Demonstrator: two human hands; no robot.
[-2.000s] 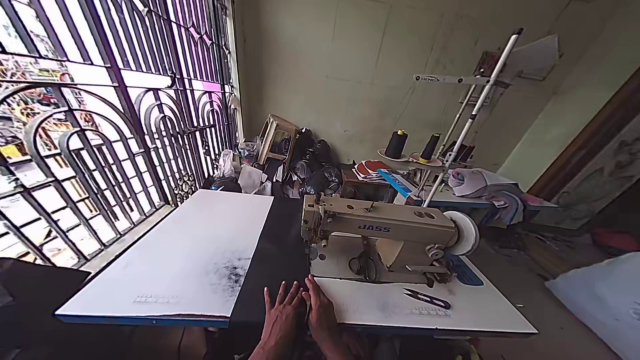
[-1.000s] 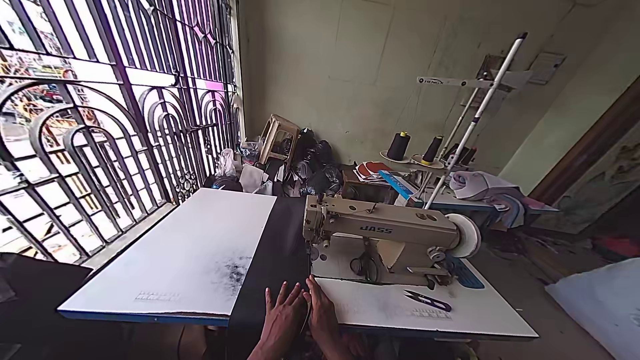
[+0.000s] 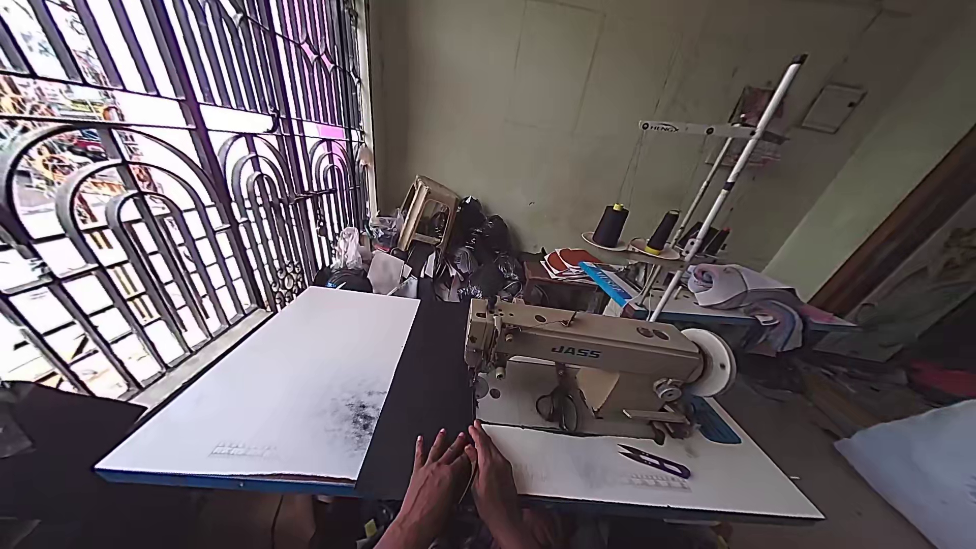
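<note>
A long strip of black fabric lies across the white sewing table, left of a beige JASS sewing machine. My left hand rests on the fabric with its fingers spread. Close beside it, my right hand has its fingers together at the fabric's right edge, just in front of the needle area; whether it pinches the fabric is unclear. Thread snips lie on the table at the right. Scissors with dark handles sit under the machine arm.
Behind the machine stands a thread stand with black thread cones. Folded cloth lies on another table at the right rear. A tipped stool and black plastic bags are by the wall. A metal window grille borders the left.
</note>
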